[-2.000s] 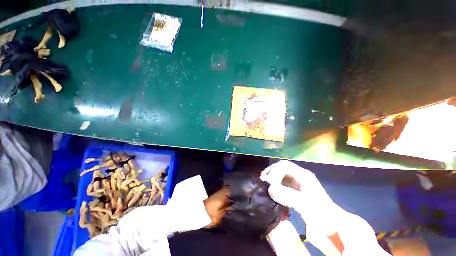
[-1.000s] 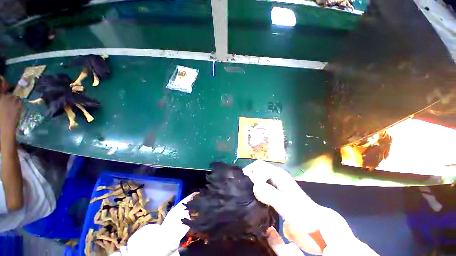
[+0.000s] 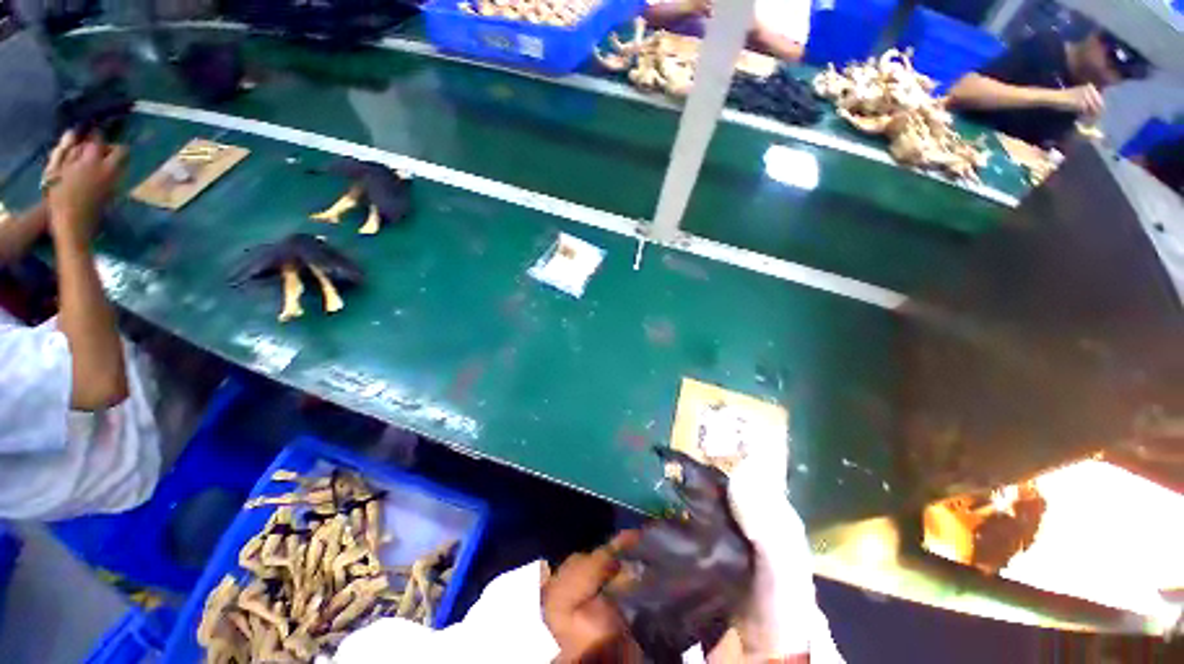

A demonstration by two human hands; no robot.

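Observation:
A black garment piece (image 3: 688,571) is held over the lap, with a small tan part at its top edge by the right hand. My left hand (image 3: 591,597), with bare-looking fingers and a white sleeve or glove cuff, grips it from the left. My right hand (image 3: 775,558), in white and overexposed, holds its right side. Any stick in the right hand cannot be made out. A cardboard square (image 3: 697,400) with a whitish smear lies on the green bench just beyond my right hand, which partly overlaps it.
A blue bin (image 3: 470,525) heaped with tan legs (image 3: 305,558) is at lower left. Black bundles with tan legs (image 3: 296,275) and a clear packet (image 3: 567,263) lie on the bench (image 3: 519,389). A glowing heating box (image 3: 1039,350) is at right. Other people work at left and across.
The view has shifted, showing more of the far bench. The black piece has moved up towards the bench edge, and my right hand now overlaps the cardboard. At left, another person's hands are raised together.

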